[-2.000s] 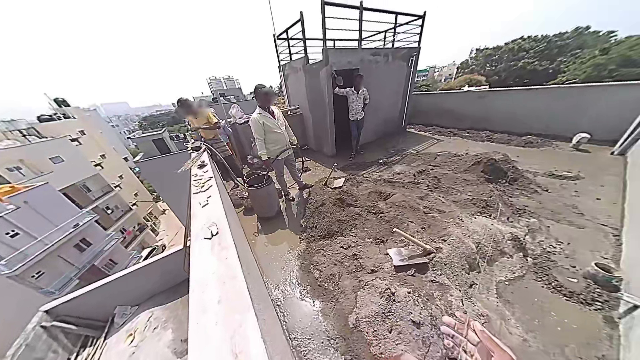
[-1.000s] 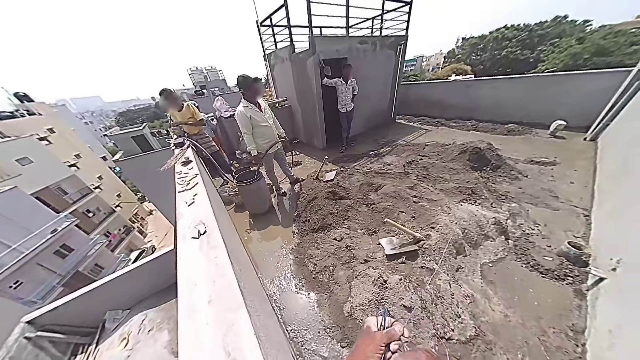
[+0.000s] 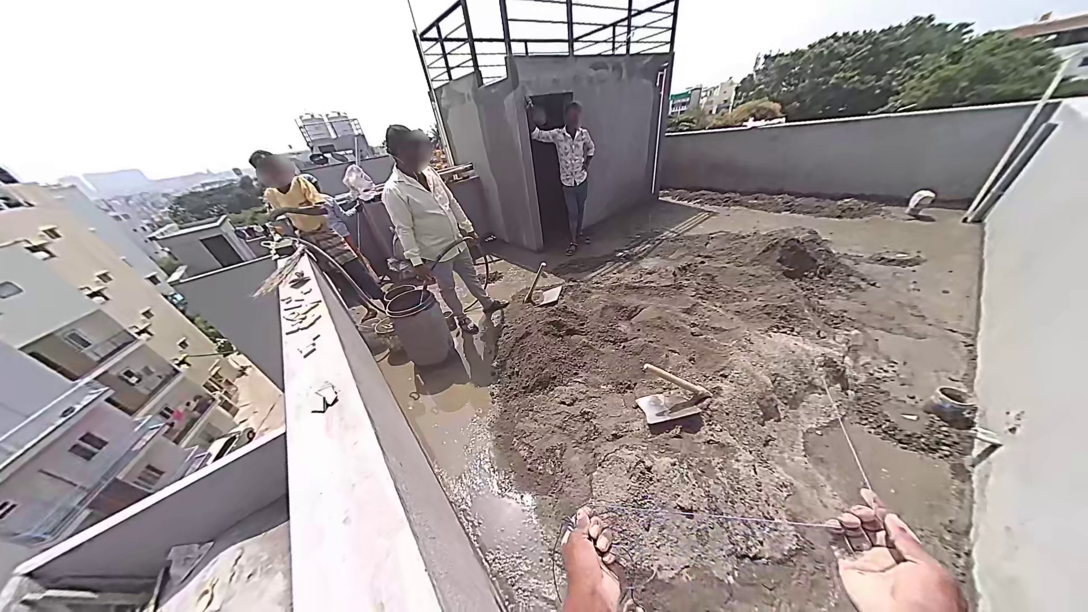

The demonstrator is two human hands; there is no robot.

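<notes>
A thin string [image 3: 722, 515] runs between my two hands at the bottom of the head view. My left hand [image 3: 591, 561] is closed on it, and darker loops of the string hang around that hand. My right hand [image 3: 892, 557], palm up, holds the string in its fingers; from there a pale length of it slopes up and away over the mortar heap [image 3: 680, 297]. Beyond my hands a hoe with a wooden handle [image 3: 676, 406] lies on the heap. A second hoe [image 3: 544, 293] rests at the heap's far left edge.
A parapet wall [image 3: 357, 476] with small fragments on top runs along the left, with a drop beyond. A person in a pale shirt stands by a drum [image 3: 421, 331] with a hose; another leans at the parapet, a third stands in a doorway. A round pot [image 3: 952, 404] sits near the right wall.
Both hands are now in view with the string stretched between them. Two seconds ago one open hand showed at the bottom right; one second ago the hands were close together at the bottom.
</notes>
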